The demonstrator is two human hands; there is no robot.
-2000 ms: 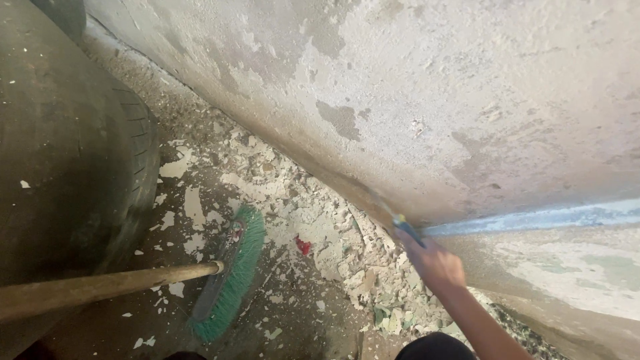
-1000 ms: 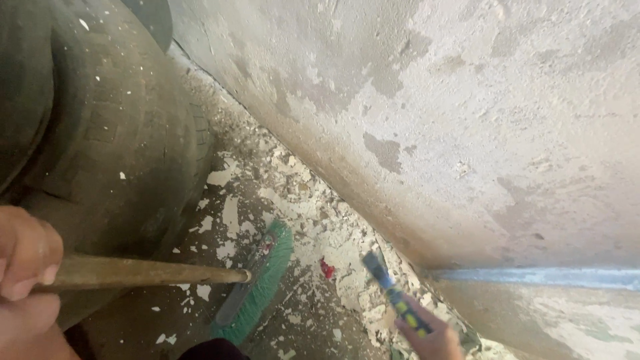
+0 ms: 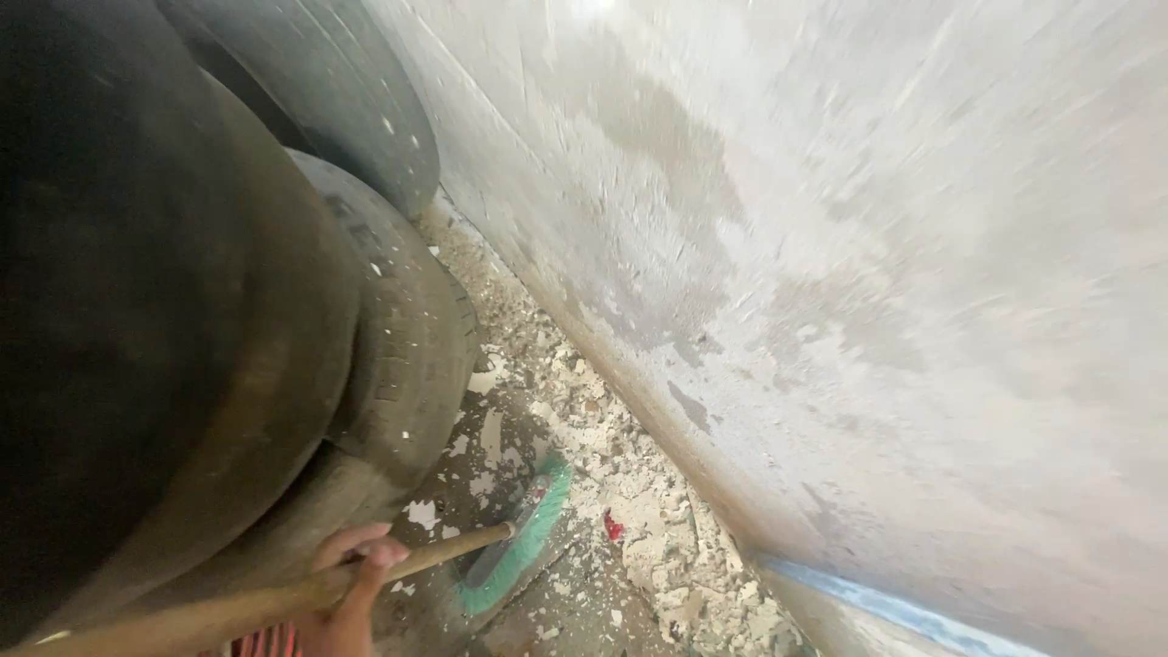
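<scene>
At the lower left, my left hand (image 3: 351, 584) is closed around the wooden handle (image 3: 438, 554) of a broom. The broom's head, with green bristles (image 3: 525, 547), rests on the floor at the edge of a heap of plaster and paint flakes (image 3: 639, 497). A small red scrap (image 3: 612, 525) lies among the flakes, just right of the bristles. My right hand and the scraper seen earlier are out of the frame.
Large worn tires (image 3: 401, 365) are stacked along the left, dotted with flakes. A wall with peeling paint (image 3: 821, 319) fills the right side and meets the floor along the debris. A blue strip (image 3: 894, 607) runs at the lower right.
My left hand, out of view at first, has come onto the broom handle. My right hand with the scraper moved off the wall base and then left the view. The view has shifted toward the tires.
</scene>
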